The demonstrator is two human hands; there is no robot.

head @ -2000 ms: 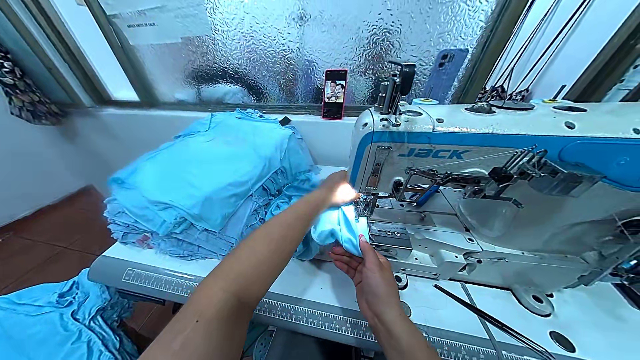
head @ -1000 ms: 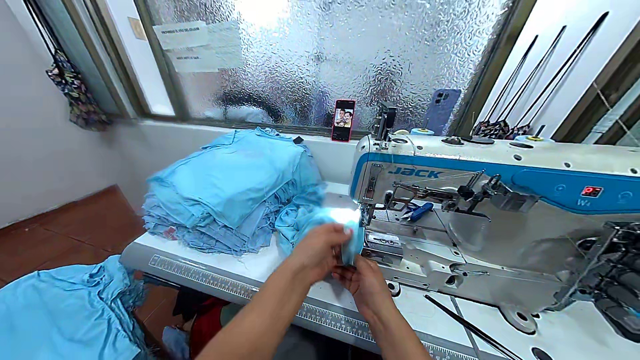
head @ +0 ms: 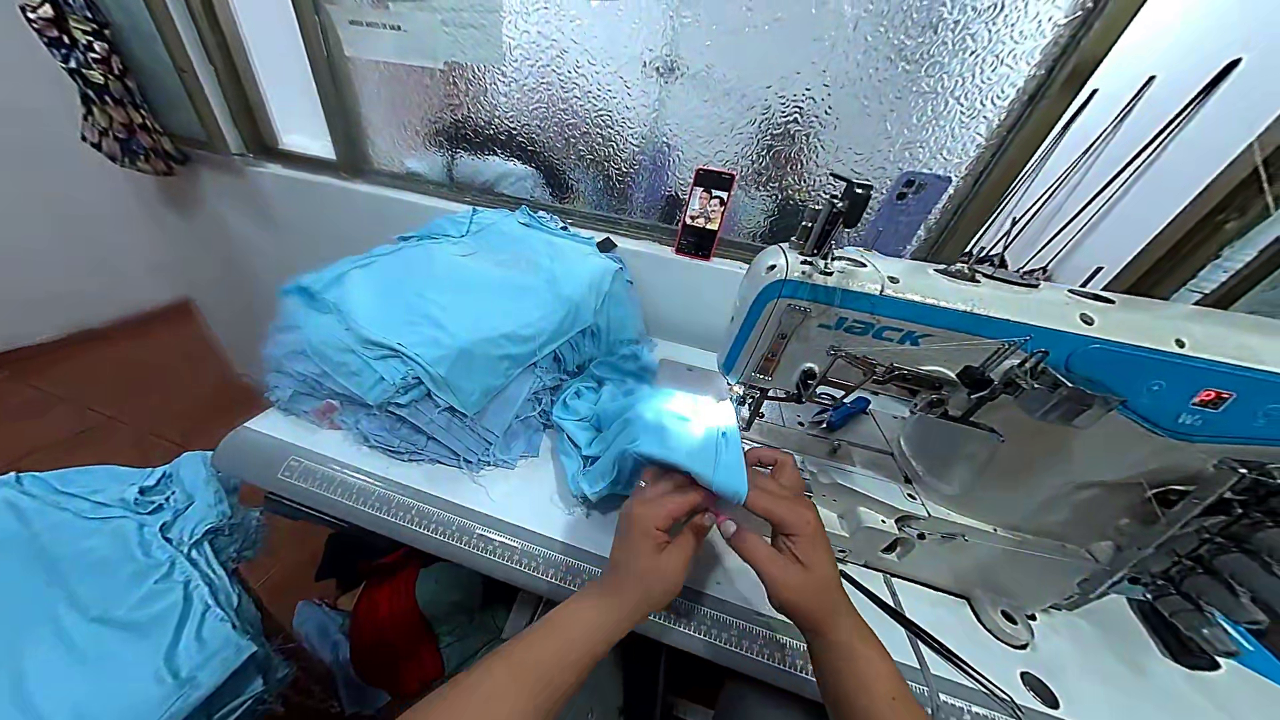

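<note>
A light blue knit garment (head: 610,425) lies bunched on the table left of the needle area of a white and blue Jack sewing machine (head: 960,400). My left hand (head: 665,535) pinches its near edge between thumb and fingers. Close on the right, my right hand (head: 785,535) holds the same edge at the corner, its thumb near the left thumb. The machine's lamp lights the cloth beside the presser foot (head: 748,405). The fingertips partly hide the edge.
A tall pile of light blue garments (head: 450,310) stands on the table's left; more blue garments (head: 110,590) lie lower left. A measuring tape (head: 440,522) runs along the front edge. Blue thread snips (head: 843,412) rest on the machine bed. A phone (head: 706,213) leans at the window. Black tweezers (head: 930,640) lie right.
My left hand has drawn back from beside the needle toward the table's front, and both hands now meet at the cloth's near edge. The cloth edge now sits in front of the presser foot.
</note>
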